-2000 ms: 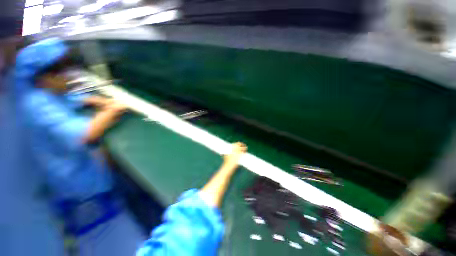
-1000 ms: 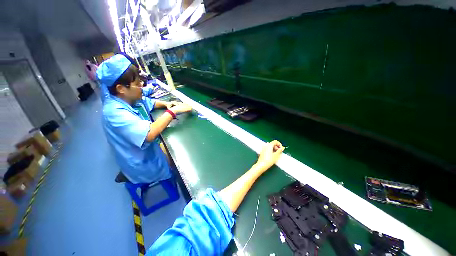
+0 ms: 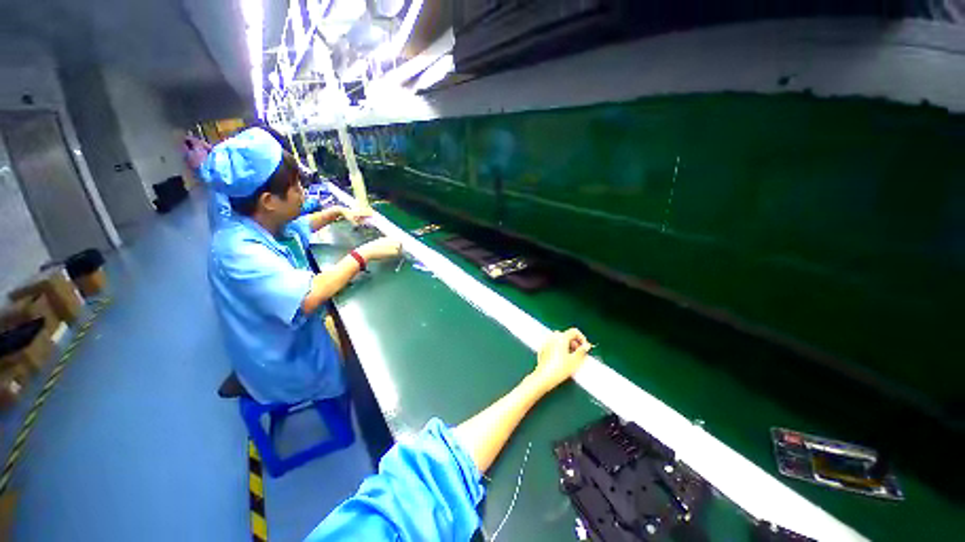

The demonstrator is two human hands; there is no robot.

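Observation:
My left hand [image 3: 563, 355] rests on the white rail [image 3: 476, 291], fingers curled together. A tiny pale tip shows at the fingertips, too small to name. Near the hand, a pile of black modules [image 3: 624, 479] lies on the green bench mat, cut off by the bottom edge. A phone unit [image 3: 836, 464] lies flat on the green belt beyond the rail, at right, not touched. My right hand is out of the picture.
A person in a blue smock and cap [image 3: 270, 302] sits on a blue stool [image 3: 296, 429] at left, hands at the bench. A black tray [image 3: 476, 251] lies on the belt. A thin pale strand [image 3: 515, 489] lies on the mat. Boxes [image 3: 48, 302] stand far left.
Since one second ago, my view has shifted slightly, and hand, pile and phone unit appear lower. My left hand stays at the rail. The seated person's hands have moved apart.

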